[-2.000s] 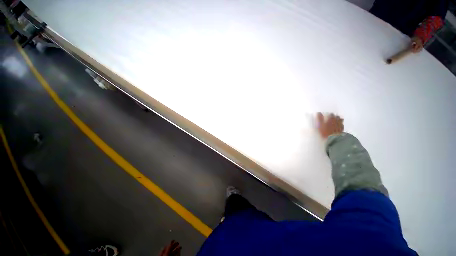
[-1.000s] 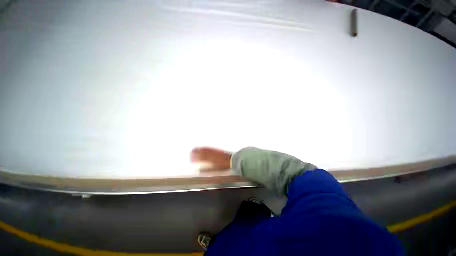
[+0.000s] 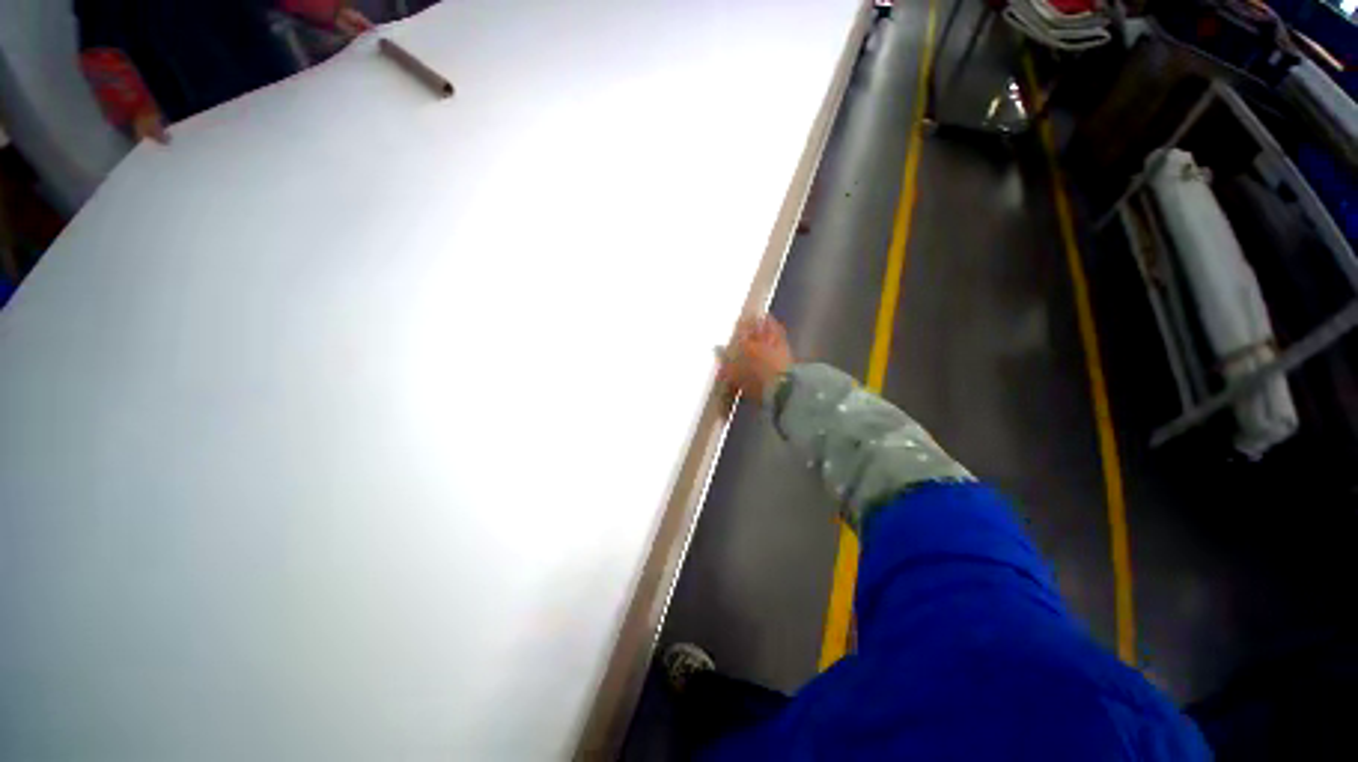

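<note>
A smooth white fabric sheet (image 3: 373, 343) covers the long table and lies on top of a stack with a tan side edge (image 3: 649, 588). My right hand (image 3: 757, 357), in a pale green cuff and blue sleeve, is at the near long edge of the fabric. Its fingers are bent over the rim and appear to pinch the fabric edge; the fingertips are slightly blurred. My left hand is out of the picture. A short brown rod (image 3: 416, 69) lies on the fabric near the far side.
Another person's hands, one at the far fabric edge (image 3: 151, 125) and one near the rod (image 3: 353, 21), show opposite. Right of the table is a grey floor aisle with yellow lines (image 3: 892, 283). A metal rack (image 3: 1191, 402) holding a white wrapped roll (image 3: 1224, 290) stands beyond it.
The view has swung round along the table's edge. My right hand has gone from flat on the fabric to the rim. The rod, earlier held by the other person, lies on the fabric.
</note>
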